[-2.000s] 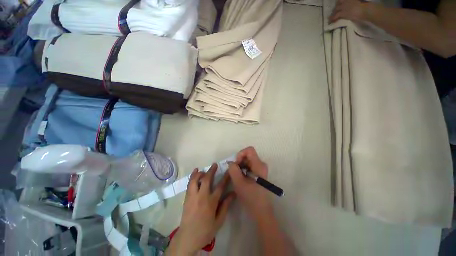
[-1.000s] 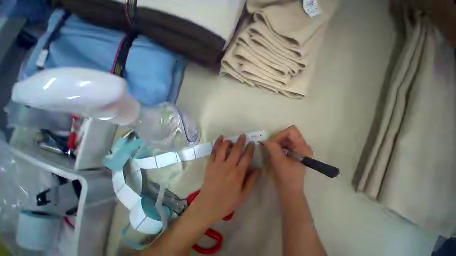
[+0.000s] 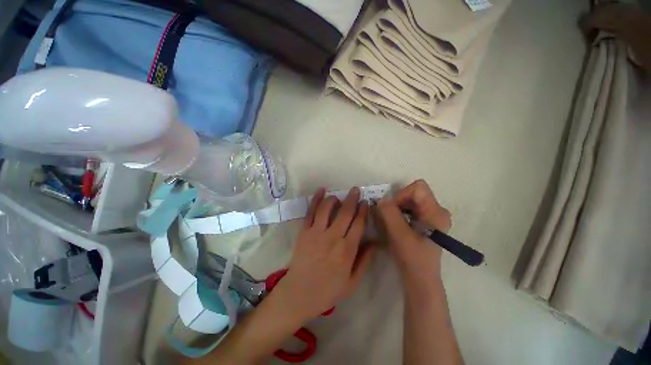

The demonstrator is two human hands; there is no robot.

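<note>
A strip of white labels (image 3: 235, 222) curls at its left end over the pale blue-green backing and runs right across the beige table. My left hand (image 3: 330, 246) lies flat on the strip, fingers spread, holding nothing. My right hand (image 3: 415, 227) grips a black marker pen (image 3: 457, 249), its tip side at the strip's right end, where small dark writing shows. The fingers partly hide the tip. Red-handled scissors (image 3: 296, 345) lie partly under my left forearm.
A spray bottle (image 3: 86, 117) and white tool tray (image 3: 107, 285) stand left. Tied blue bundle (image 3: 214, 64) is upper left. Pleated beige cloth (image 3: 407, 68) lies at the top. Another beige panel (image 3: 599, 214) lies right, with another person's hand (image 3: 621, 27) at its top.
The view has moved closer and lower, so the spray bottle looks larger. My hands have shifted right in the picture along with the strip. More dark writing shows at the strip's right end.
</note>
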